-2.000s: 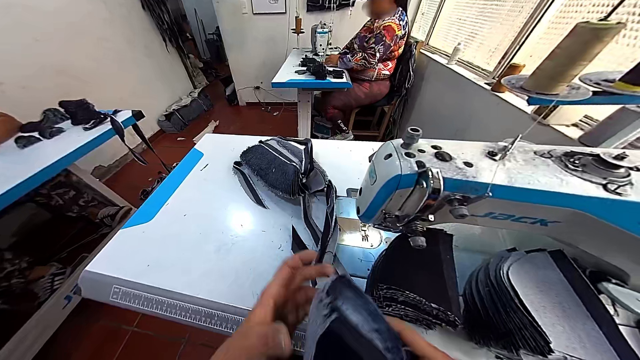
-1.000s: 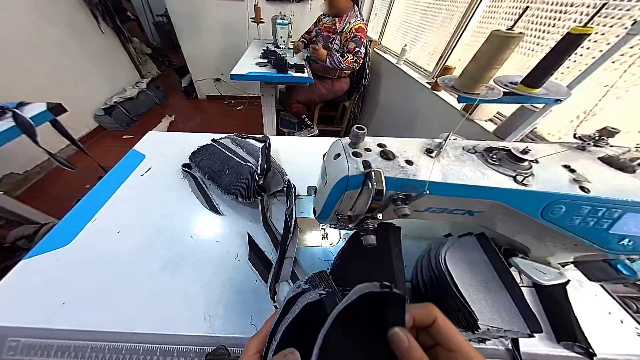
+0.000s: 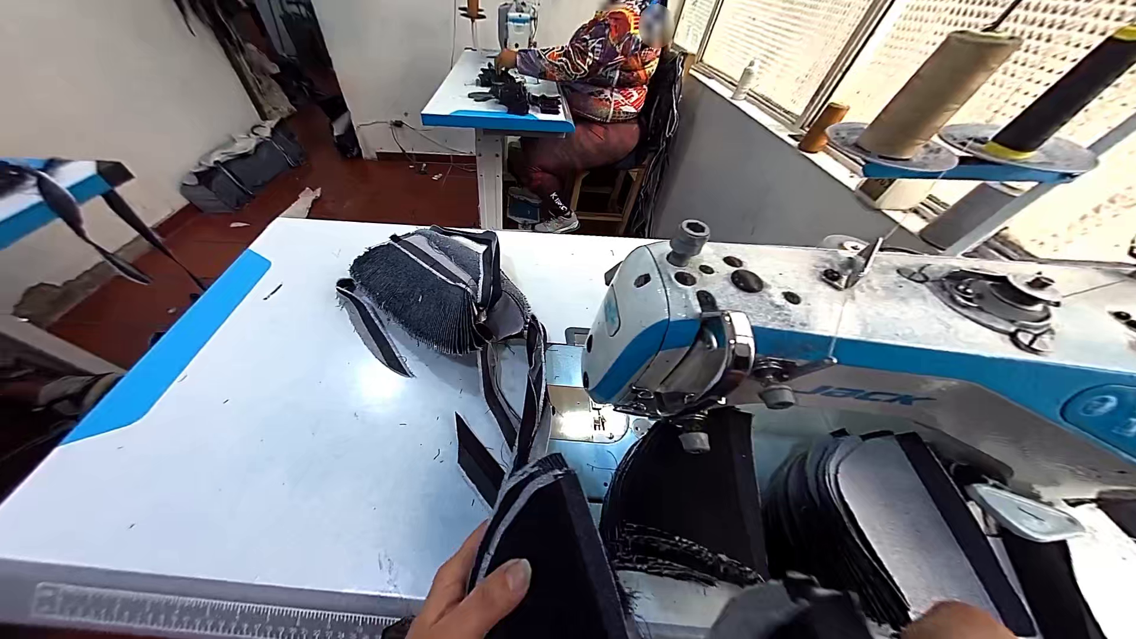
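Observation:
My left hand [image 3: 479,590], at the bottom centre, grips dark denim pieces [image 3: 555,550] with its thumb on top. At the lower right edge my right hand [image 3: 954,621] shows only in part, beside a blurred dark fabric piece [image 3: 781,608]; its fingers are mostly out of view. Ahead of my left hand lie dark fabric strips [image 3: 532,390] and a bundle of denim pieces [image 3: 417,293]. The Jack sewing machine [image 3: 674,328] stands above a stack of black pieces [image 3: 697,497], with another stack of grey and black pieces [image 3: 896,515] to its right.
A ruler [image 3: 204,612] runs along the front edge of the white table [image 3: 266,479]. Thread cones [image 3: 941,93] stand at the upper right. Beyond, a person [image 3: 603,71] sits at another sewing table [image 3: 497,111]. Fabric strips hang from a table [image 3: 89,191] at left.
The dark denim pieces were between both hands one second ago; now my left hand holds pieces alone at centre, and my right hand has moved right, toward the grey and black stack.

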